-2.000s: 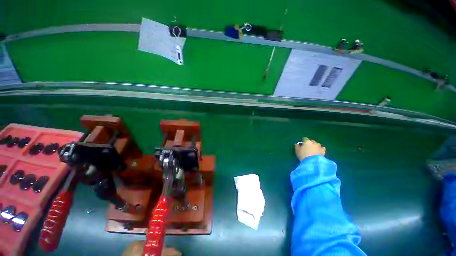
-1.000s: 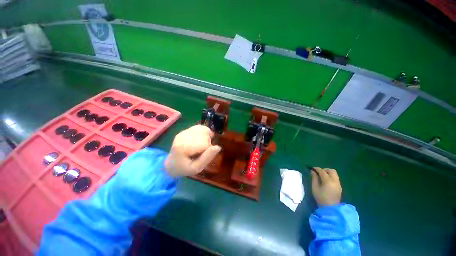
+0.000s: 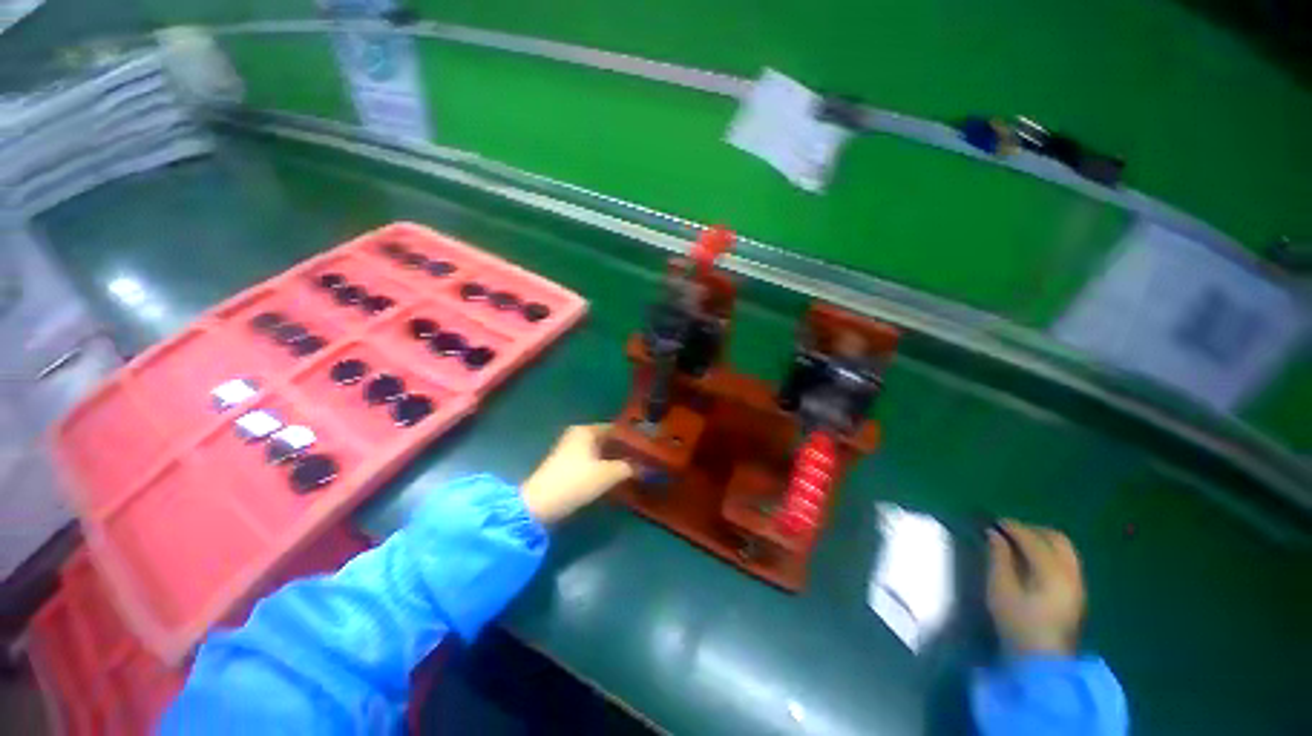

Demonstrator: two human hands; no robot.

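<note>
The reddish-brown fixture (image 3: 701,496) has two clamp stations. The left clamp's red grip (image 3: 712,247) stands up at the back. The right clamp's red grip (image 3: 810,486) lies down toward me. My left hand (image 3: 579,472) is at the front of the left station, fingertips against its block; whether they hold a part is hidden. My right hand (image 3: 1036,587) is over the bench right of the fixture, fingers closed on a small, blurred dark piece. A salmon-pink tray (image 3: 144,417) on the left holds dark round parts (image 3: 386,390) in groups, some with bright faces.
A white crumpled piece (image 3: 912,572) lies between the fixture and my right hand. Redder trays (image 3: 89,654) are below the bench edge at lower left. White stacked material (image 3: 94,122) is at upper left. A green partition (image 3: 590,108) with clipped papers runs behind the bench.
The view has swung left. My left hand has moved from the left clamp to the station's front. The left red grip, lying toward me two seconds ago, now stands up. My right hand stays right of the white piece.
</note>
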